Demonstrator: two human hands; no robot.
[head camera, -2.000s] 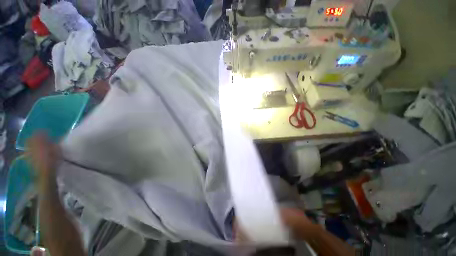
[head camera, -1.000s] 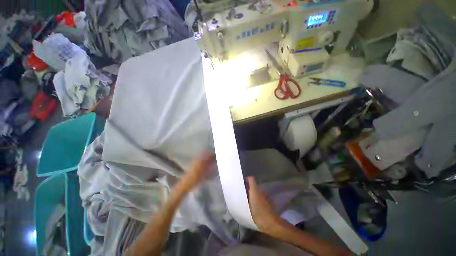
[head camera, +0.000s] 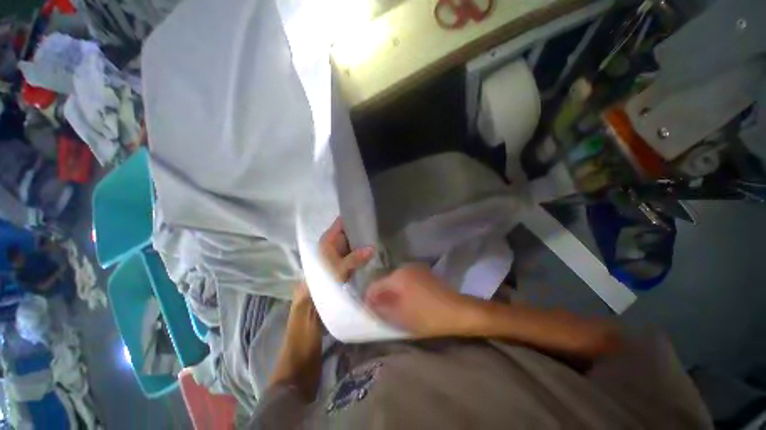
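Note:
A large light-grey fabric panel spreads from the table's left side down to the lap. A long white strip runs down from the lamp glare along its right edge and curves over the lap. My left hand comes up from behind the strip, its fingers and thumb around the cloth edge. My right hand, slightly blurred, is closed just right of it at the bunched grey cloth, over the strip's inner side. The fingertips of my right hand are partly hidden.
Red scissor handles lie on the pale table, cut off by the top edge. A white roll hangs below it, its tail running down right. Turquoise bins and a pink bin stand left. Grey cut pieces lie right.
The view has tipped down, so most of the machine is out of frame. Both my hands have come together at the cloth edge; earlier they were apart, the left one blurred over the cloth.

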